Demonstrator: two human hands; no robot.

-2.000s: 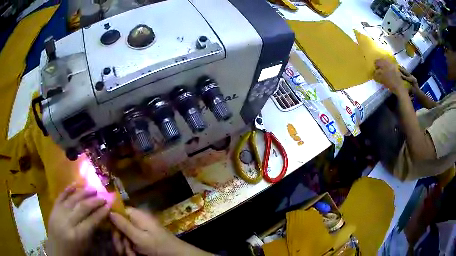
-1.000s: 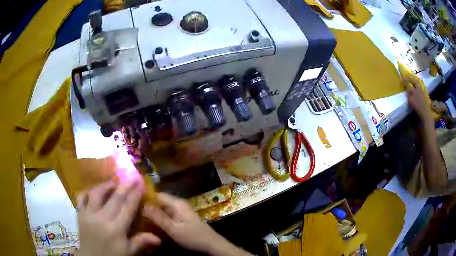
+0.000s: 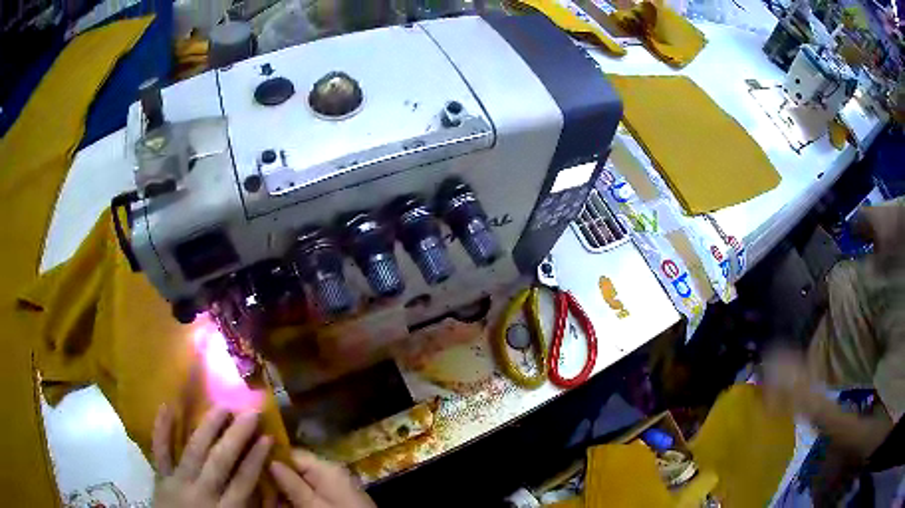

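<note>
A mustard-yellow fabric piece (image 3: 149,332) lies at the left end of the overlock machine (image 3: 387,109), its edge at the needle area under a bright pink-white light. My left hand (image 3: 213,461) presses flat on the fabric with fingers spread, just in front of the light. My right hand (image 3: 313,481), cut off by the bottom edge, holds the fabric's right edge by the fingertips; its thumb is hidden. Both hands are close together. Another long yellow panel (image 3: 60,129) lies at the far left.
Scissors (image 3: 571,342) with yellow and red handles lie right of the machine. Printed tape strips (image 3: 675,268) and a flat yellow panel (image 3: 695,139) lie beyond. An open box (image 3: 650,432) is below the table. Another person's blurred arm (image 3: 829,412) is at the right.
More yellow fabric now lies left of the needle, covering white table. My hands are lower in the view. The other person's arm moved from the table down toward yellow pieces below.
</note>
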